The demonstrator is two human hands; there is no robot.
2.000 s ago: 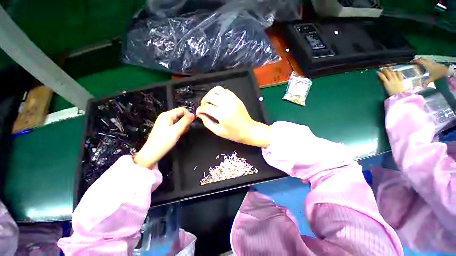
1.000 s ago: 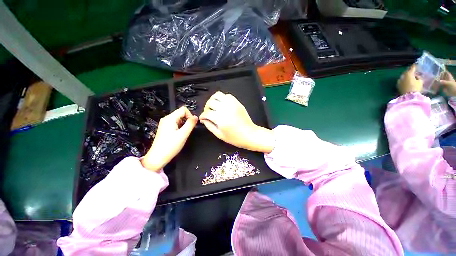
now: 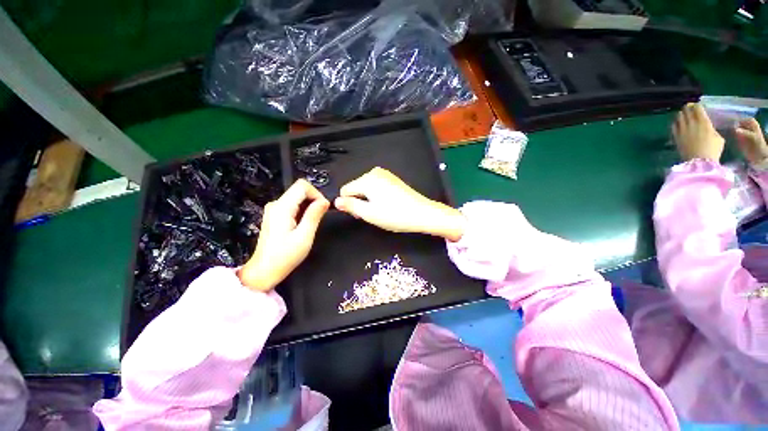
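The divided black tray (image 3: 362, 128) lies on the green worktop. Glossy black plastic parts (image 3: 189, 219) heap in its left compartment. A pale pile of tiny inserts (image 3: 389, 284) lies at the near end of the right compartment, and a small group of black parts (image 3: 313, 158) at its far left corner. My left hand (image 3: 286, 231) and my right hand (image 3: 392, 202) meet fingertip to fingertip above the right compartment, near the divider. A small dark piece shows between the fingertips, pinched by my left hand. Whether my right fingertips hold a tiny insert is too small to tell.
A large clear bag of black parts (image 3: 337, 71) sits behind the tray, partly on an orange-brown board (image 3: 472, 122). A small zip bag (image 3: 504, 151) lies right of it. A flat black case (image 3: 589, 76) is at the far right. Another person's hands (image 3: 699, 135) handle clear plastic at the right edge.
My right hand's fingers have drawn in and its wrist has turned slightly; both hands stay above the divider area. The neighbour's hands have moved and the clear tray they held up is lowered.
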